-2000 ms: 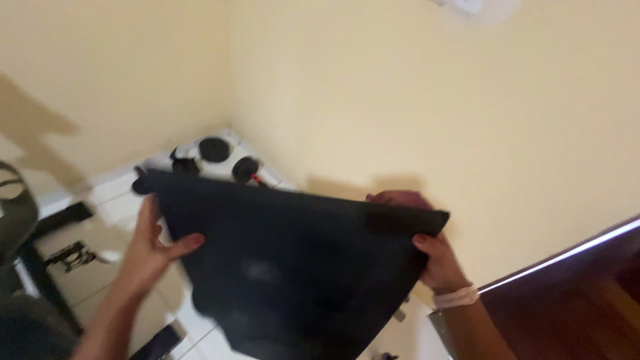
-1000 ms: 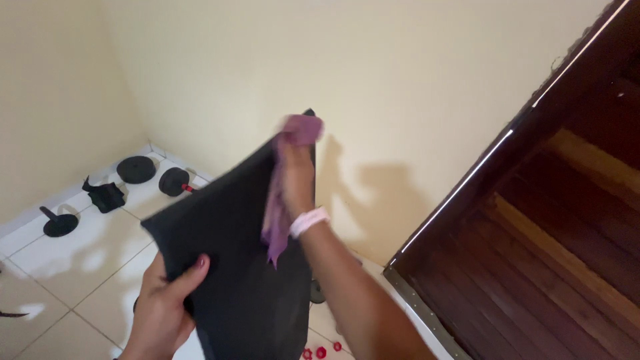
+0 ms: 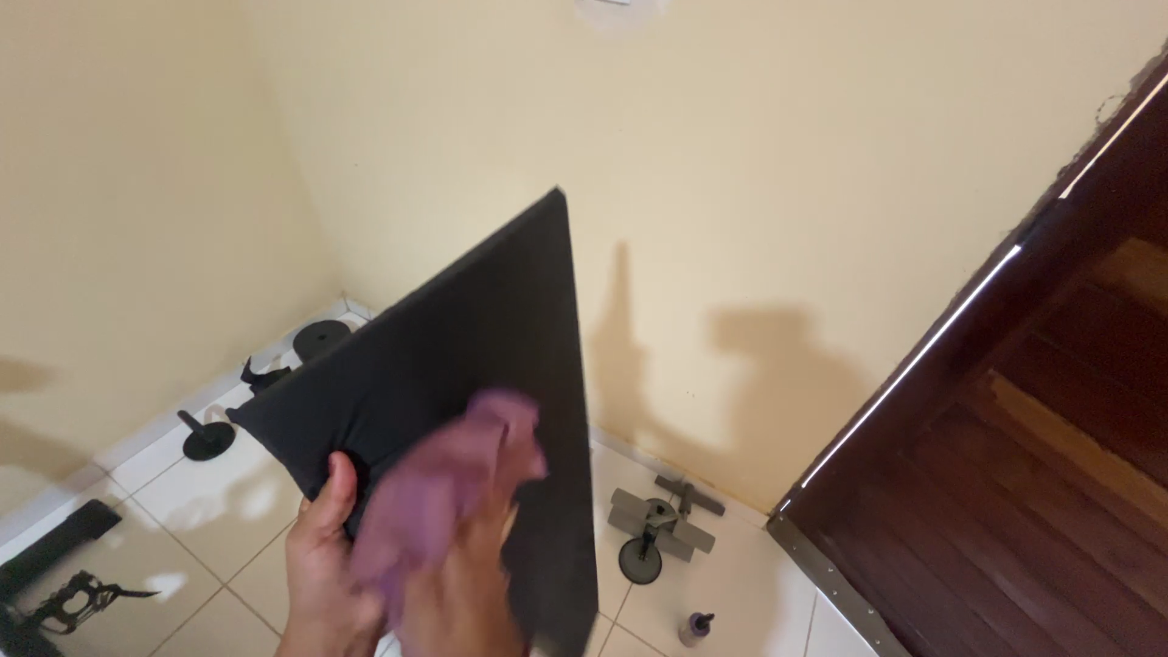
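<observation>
A flat black padded panel is tilted up in front of me, its pointed corner toward the wall. At its lower left edge my left hand grips it, thumb pressed on the dark face and the fingers hidden behind. My right hand, blurred, holds a purple cloth against the same face, just right of my left hand. The cloth hides part of the panel and most of my right fingers.
Black round plates and a disc with an upright post lie along the wall at left. Black straps are on the tiles. A grey metal stand and a small bottle stand at right, near a dark wooden door.
My right hand has moved the cloth from near the panel's upper edge down its face, closer to my left hand. Two seconds ago both hands gripped the panel's sides. The view has shifted.
</observation>
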